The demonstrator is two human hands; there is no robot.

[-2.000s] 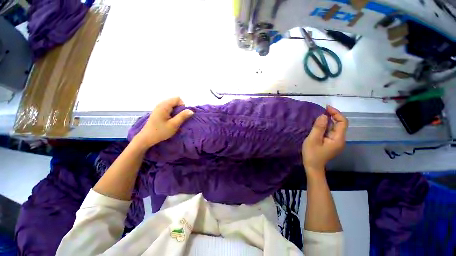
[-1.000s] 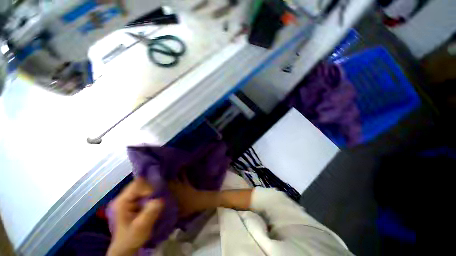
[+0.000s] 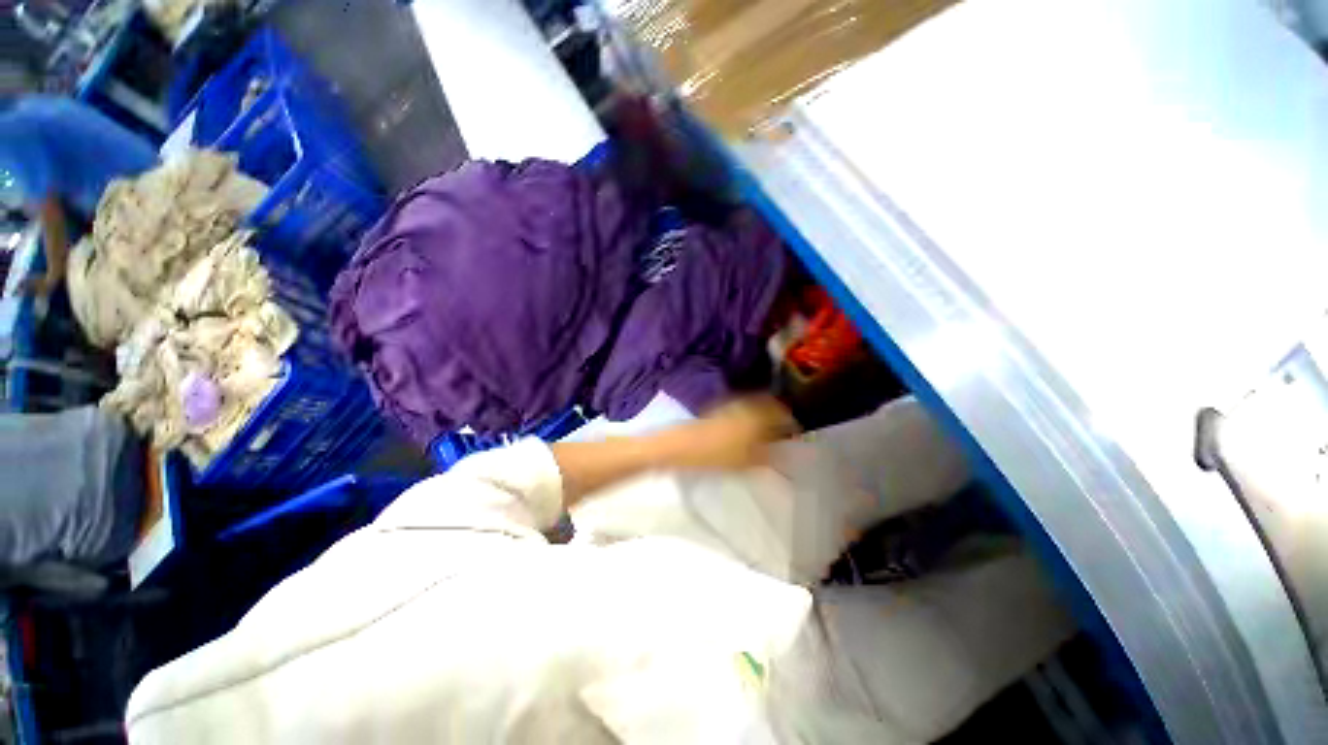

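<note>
A large crumpled purple cloth heap [image 3: 488, 299] lies below the table's edge, over a blue crate. More purple cloth [image 3: 699, 299] hangs beside it towards the table. My left hand [image 3: 750, 429] is blurred, low by the lower edge of this cloth and above my lap. Whether its fingers hold cloth cannot be told. My right hand is not in view. The garment piece seen earlier cannot be told apart from the heap.
The white table [image 3: 1020, 189] runs along the right, with brown taped cardboard [image 3: 816, 51] at its far corner. A thin dark line [image 3: 1253, 510] lies on it. Blue crates [image 3: 306, 400] with beige cloth [image 3: 204, 328] stand at left, near other people's arms and clothing.
The view has swung from the scissors side to the left side of the table. The purple heap and beige cloth have come into view. My right hand has left the picture.
</note>
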